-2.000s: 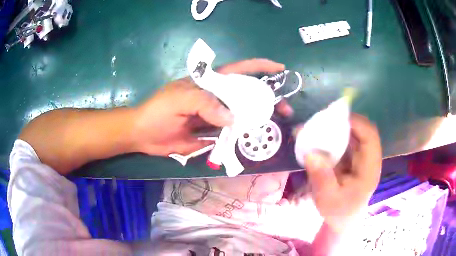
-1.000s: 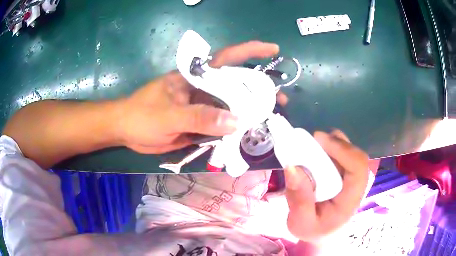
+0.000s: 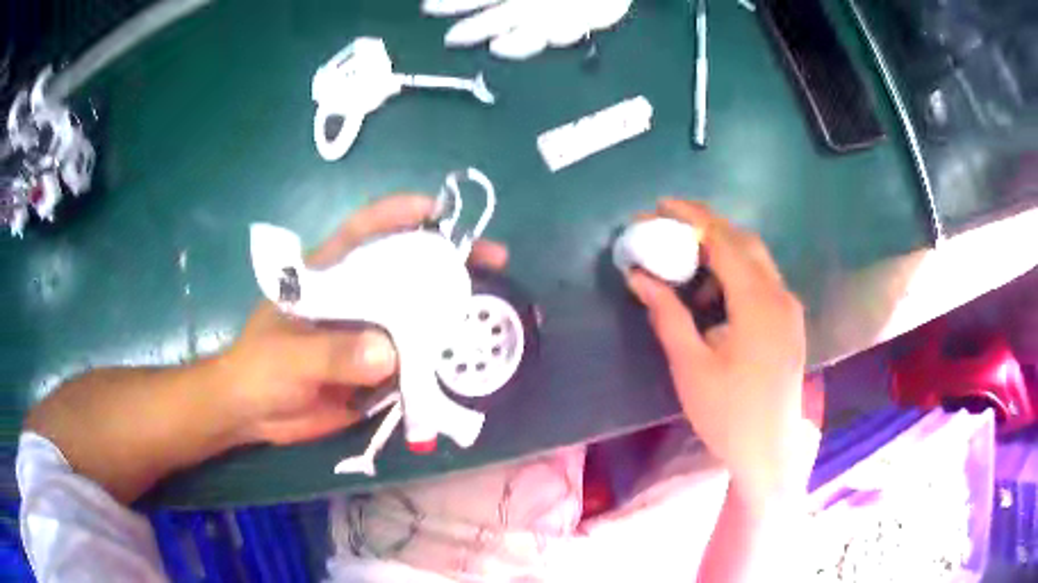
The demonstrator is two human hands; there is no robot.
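A white model scooter assembly point(image 3: 393, 279) with a silver wheel full of round holes, a thin leg and a red part is held over the bench's near edge. My left hand point(image 3: 307, 353) grips its body from the left, thumb on the near side, fingers behind. My right hand point(image 3: 734, 325) holds a small white squeeze bottle point(image 3: 664, 249) low over the green bench, to the right of the assembly. The bottle is seen end-on and its tip cannot be made out. The two hands are apart.
A loose white part with a rod point(image 3: 353, 85), a white strip point(image 3: 595, 133), a white glove point(image 3: 535, 17), a thin stick point(image 3: 700, 80) and a dark phone point(image 3: 822, 85) lie on the bench point(image 3: 546, 228). Assembled pieces point(image 3: 46, 159) stand far left. A parts crate point(image 3: 899, 512) is lower right.
My right hand has moved the bottle away from the wheel, up and right over the bench. The assembly in my left hand sits lower and further left. The view has shifted too.
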